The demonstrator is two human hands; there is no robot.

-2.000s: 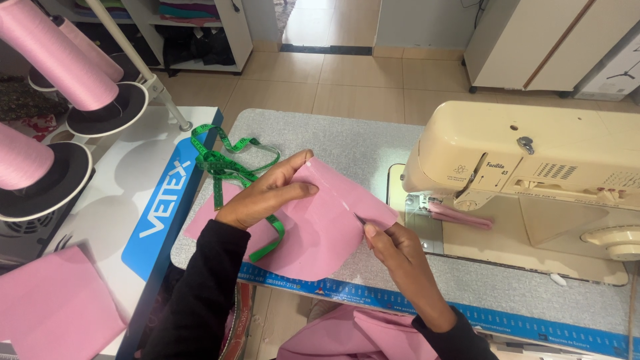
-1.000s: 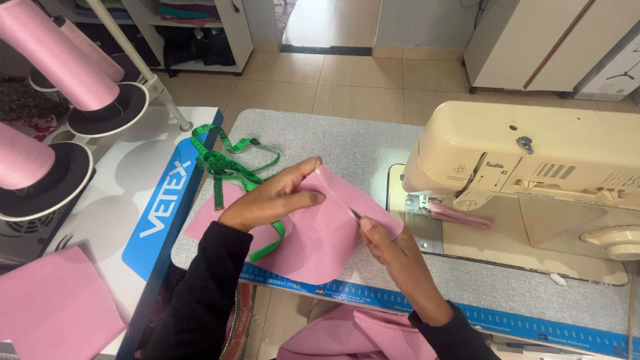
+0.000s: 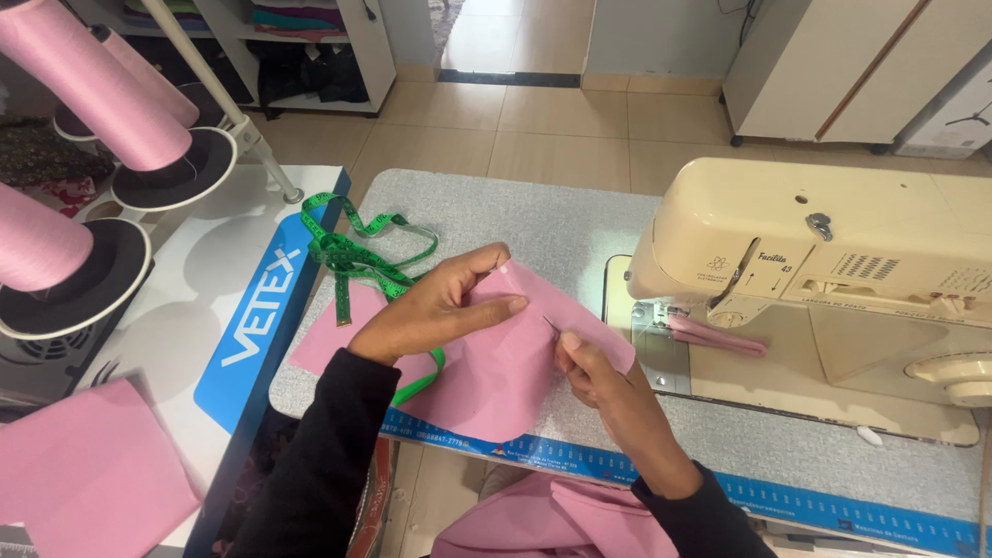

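A piece of pink fabric [image 3: 496, 372] is held up over the grey table. My left hand [image 3: 442, 302] pinches its upper edge between thumb and fingers, near a small whitish spot at the corner. My right hand [image 3: 593, 372] grips a small thin tool whose dark, pointed tip [image 3: 551, 324] touches the fabric; the rest is hidden in the fingers, so its kind cannot be told. A green tape measure [image 3: 356, 256] lies in loops left of my left hand, part of it running below the wrist. Another pink piece [image 3: 325, 333] lies flat beneath it.
A cream sewing machine [image 3: 744, 232] stands at the right, with a narrow pink strip [image 3: 721, 337] by its presser foot. Pink thread cones [image 3: 101, 85] and a folded pink cloth [image 3: 93, 473] are at the left. More pink fabric [image 3: 550, 519] hangs over my lap. A small white piece [image 3: 869, 435] lies near the machine.
The fabric's upper right part has tilted down, and my right hand with the tool has moved slightly down from the edge. My left hand keeps its pinch.
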